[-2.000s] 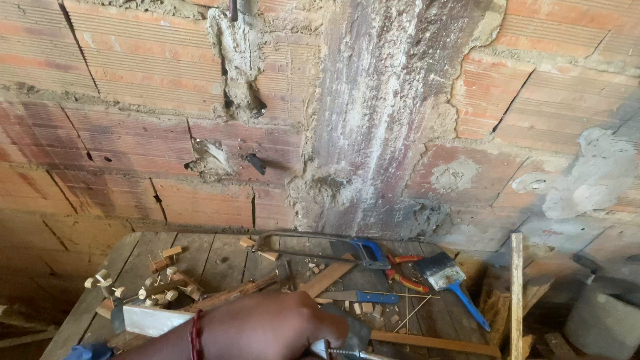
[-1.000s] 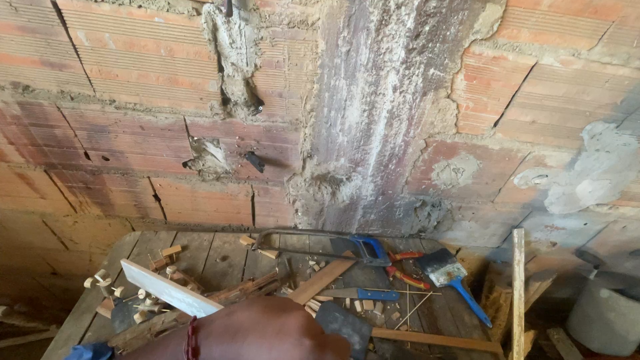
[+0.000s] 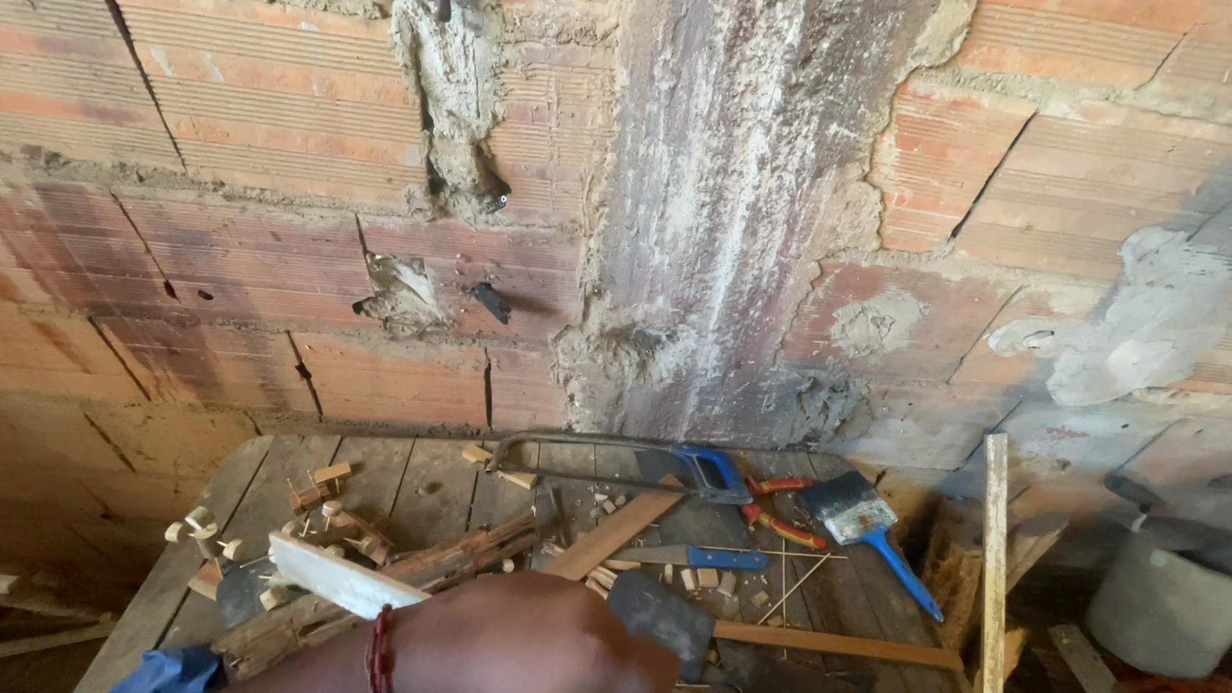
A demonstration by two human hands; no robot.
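Note:
My left hand [image 3: 520, 630] reaches in from the bottom left, knuckles up, a dark red bracelet [image 3: 378, 650] at the wrist. Its fingers and anything in them are hidden. A pale flat strip [image 3: 332, 575] slants up left from behind the wrist. Just right of the hand lies a dark flat piece [image 3: 659, 616], meeting a thin wooden strip [image 3: 837, 643]. Beyond the hand are a brown wooden slat [image 3: 616, 534], a blue-handled knife [image 3: 727, 558] and small wood pieces [image 3: 707, 577]. My right hand is out of view.
Along the plank table's [image 3: 371, 472] back lie a hacksaw [image 3: 712, 472], red-and-yellow-handled pliers [image 3: 784, 515] and a blue-handled paintbrush [image 3: 871, 525]. Rough split wood [image 3: 452, 558] and small wooden pegs [image 3: 231, 549] lie left. A brick wall [image 3: 289, 260] stands behind; an upright stick [image 3: 994, 558] and grey container [image 3: 1160, 602] are right.
My left hand has moved lower in the view. The pale strip, lying flatter two seconds ago, now slants up to the left. A metal part beside the hand then is out of sight.

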